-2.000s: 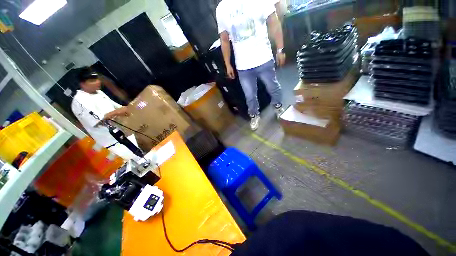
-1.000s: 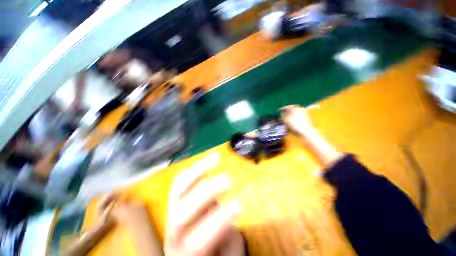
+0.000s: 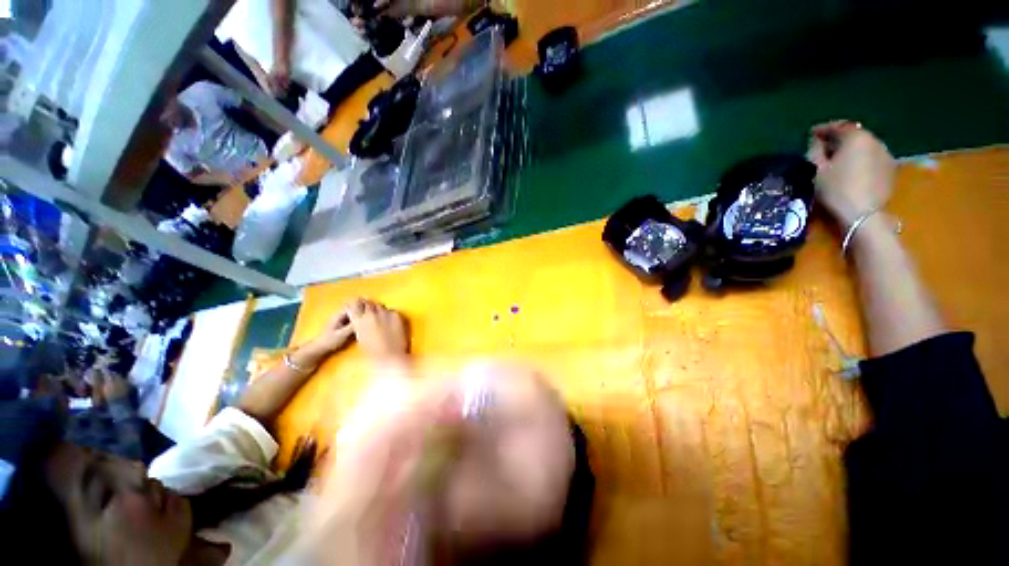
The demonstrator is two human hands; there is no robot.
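Two black camera heads with silvery parts inside sit side by side on the orange bench at the green strip. The larger head (image 3: 761, 216) is right of the smaller head (image 3: 655, 245). My right hand (image 3: 857, 171), with a bracelet and dark sleeve, is at the larger head's right side, fingers curled; whether it grips the head is unclear. My left hand (image 3: 454, 459) is large and blurred at bottom centre, raised over the bench; its finger positions and any contents cannot be told. A small bright spot shows on it.
A person's clasped hands (image 3: 371, 326) rest on the bench at the left. Stacked clear trays (image 3: 448, 144) stand beyond the bench edge. Another black head (image 3: 558, 53) lies on the green strip (image 3: 752, 83). More people and a pale frame are at upper left.
The view has swung from the aisle and finished camera to the bench. Since one second ago, the two heads and my right hand appear further right; my left hand remains blurred at bottom centre.
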